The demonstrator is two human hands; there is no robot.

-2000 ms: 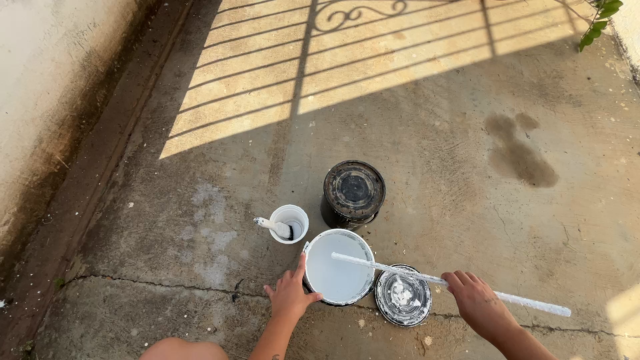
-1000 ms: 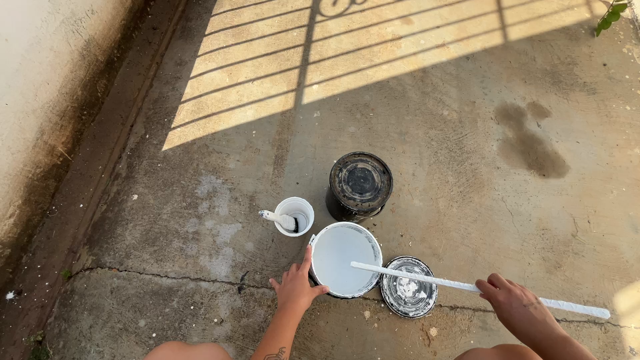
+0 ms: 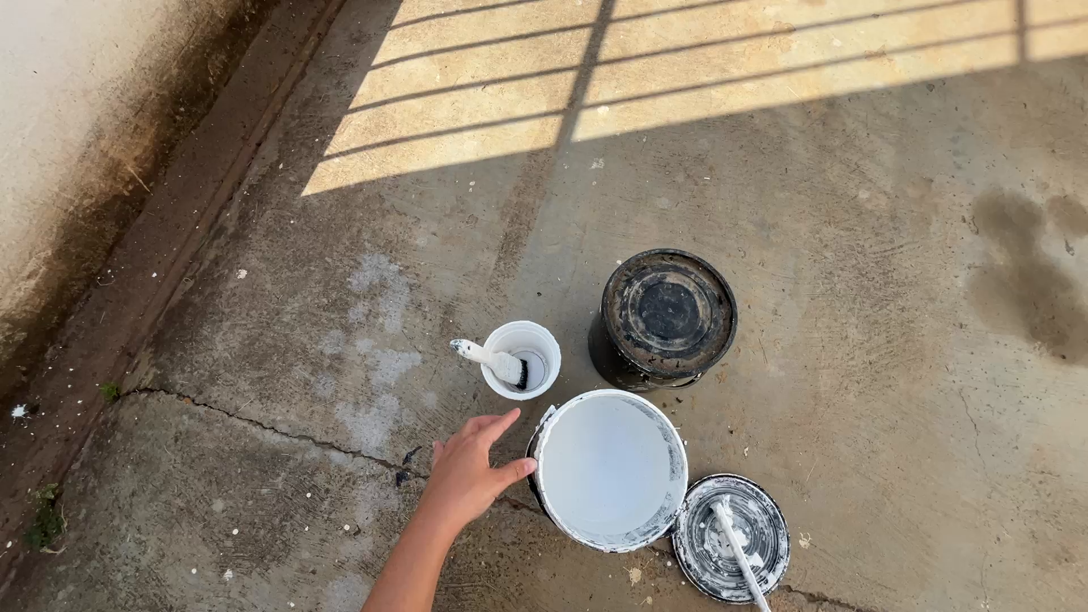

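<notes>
My left hand (image 3: 476, 467) is spread, with its thumb at the left rim of an open bucket of white paint (image 3: 608, 467); nothing is held in it. Just beyond the fingers stands a white plastic cup (image 3: 544, 344) with a paintbrush (image 3: 493, 360) leaning inside, bristles down. A paint-smeared lid (image 3: 697, 544) lies right of the bucket, and a white-coated stick (image 3: 739, 548) rests with one end on it, its other end running out of the bottom edge. My right hand is out of view.
Behind the paint bucket stands a closed black bucket (image 3: 669, 314) with a dirty lid. A stained wall (image 3: 110, 110) runs along the left. The concrete floor has a crack (image 3: 289, 432) and a dark damp patch (image 3: 1020, 263) at the right.
The stick has gone from over the open paint bucket to the lid. My right hand, earlier holding the stick, has left the view. My left hand stays beside the bucket.
</notes>
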